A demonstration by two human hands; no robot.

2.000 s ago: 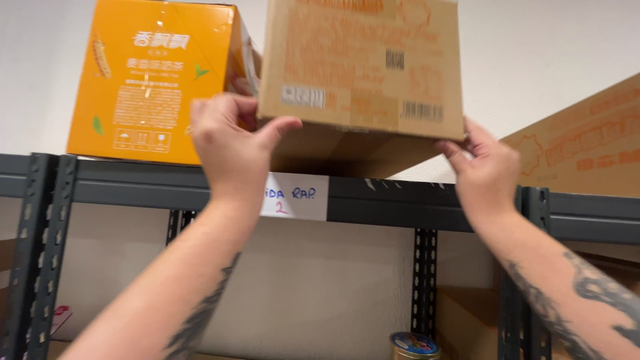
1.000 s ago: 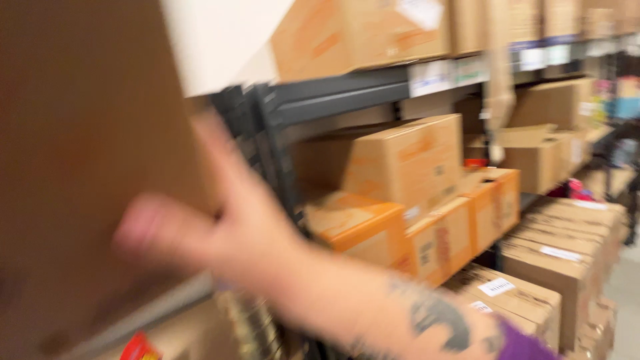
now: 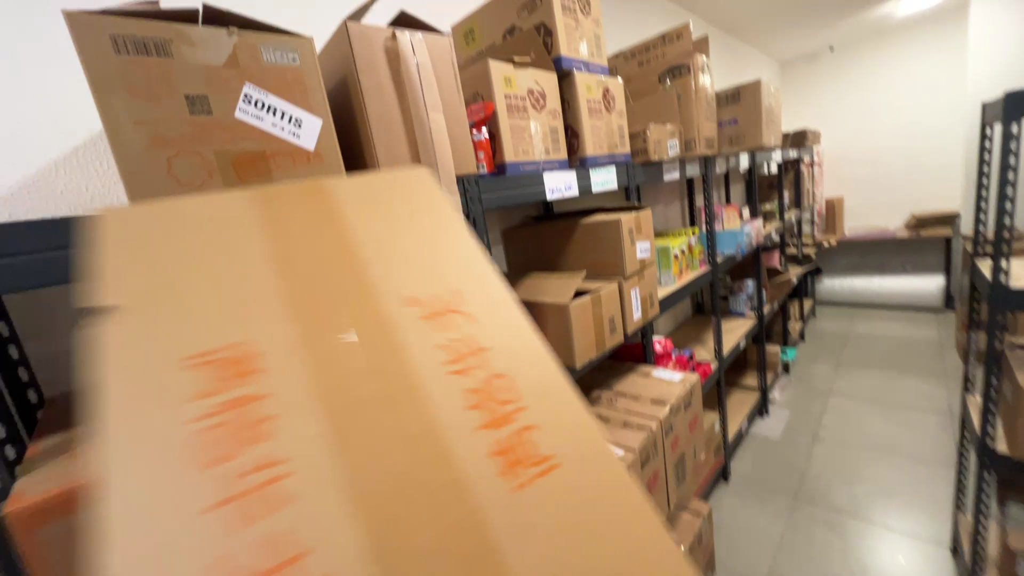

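A large cardboard box (image 3: pixel 352 384) with a strip of brown tape and orange printing fills the lower left of the head view, close to the camera and tilted. It is partly blurred. Neither my left hand nor my right hand shows in this frame, so how the box is held is hidden. Behind its upper edge stands an open-topped cardboard box (image 3: pixel 216 144) with a white label, beside a taller cardboard box (image 3: pixel 364 104).
Dark metal shelving (image 3: pixel 520 190) loaded with cardboard boxes (image 3: pixel 596 240) runs along the left of a tiled aisle floor (image 3: pixel 824 424). Another metal rack (image 3: pixel 992 280) borders the right. A table (image 3: pixel 880 240) stands at the far end.
Two seconds ago both hands gripped a cardboard box at the upper shelf; now neither hand shows. The view has swung right along the aisle, and a box fills the near left.
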